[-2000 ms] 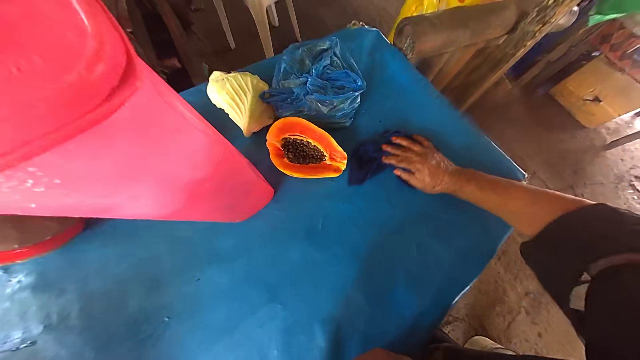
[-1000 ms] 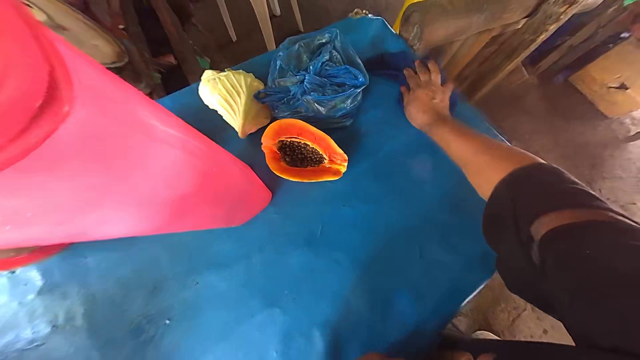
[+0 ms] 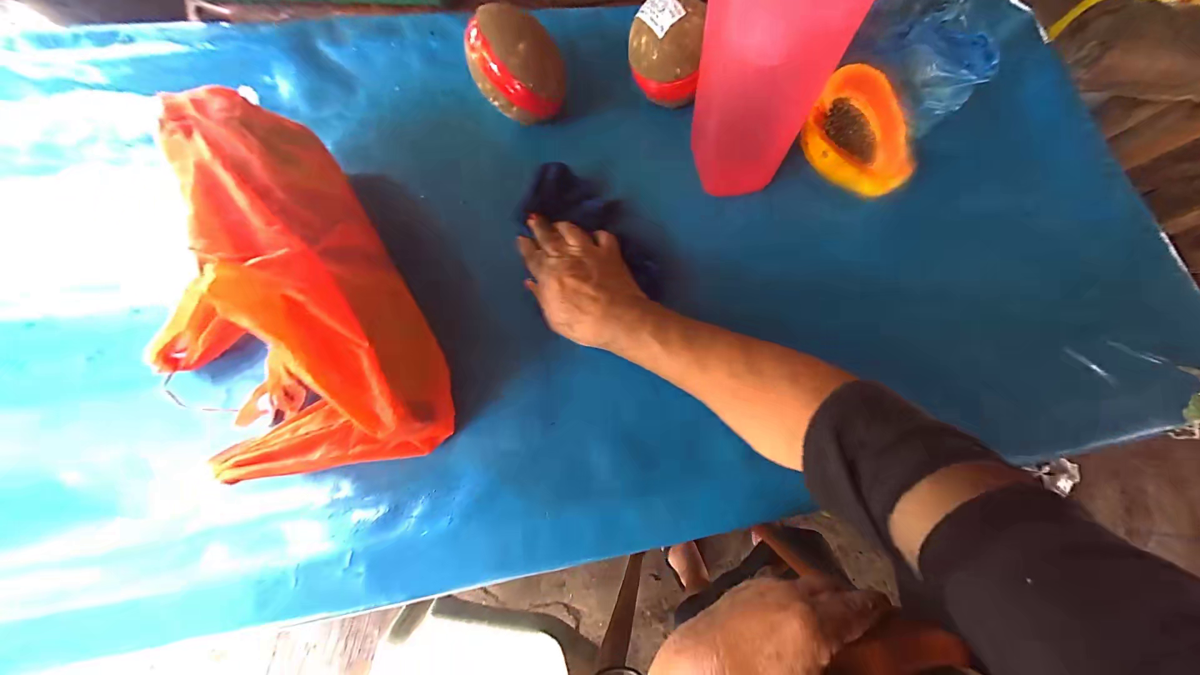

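My right hand (image 3: 586, 286) presses down on a crumpled dark blue cloth (image 3: 562, 195) on the blue-covered table (image 3: 600, 450). The cloth shows beyond the fingertips and along the wrist side. To the left lies an orange plastic bag (image 3: 328, 300) with its handles loose and something partly visible inside its opening. At the bottom edge, below the table, what looks like my left hand (image 3: 769, 623) is partly cut off, so its fingers cannot be made out clearly.
Two brown oval objects with red bands (image 3: 516, 64) (image 3: 667, 47) stand at the far edge. Right of them are a pink plastic container (image 3: 764, 94), a halved papaya (image 3: 855, 131) and a clear blue plastic bag (image 3: 952, 61). A pale seat (image 3: 469, 642) is below the table.
The view has swung far left along the table. My right hand and the dark blue cloth have moved from the papaya's right side to the area left of the pink container.
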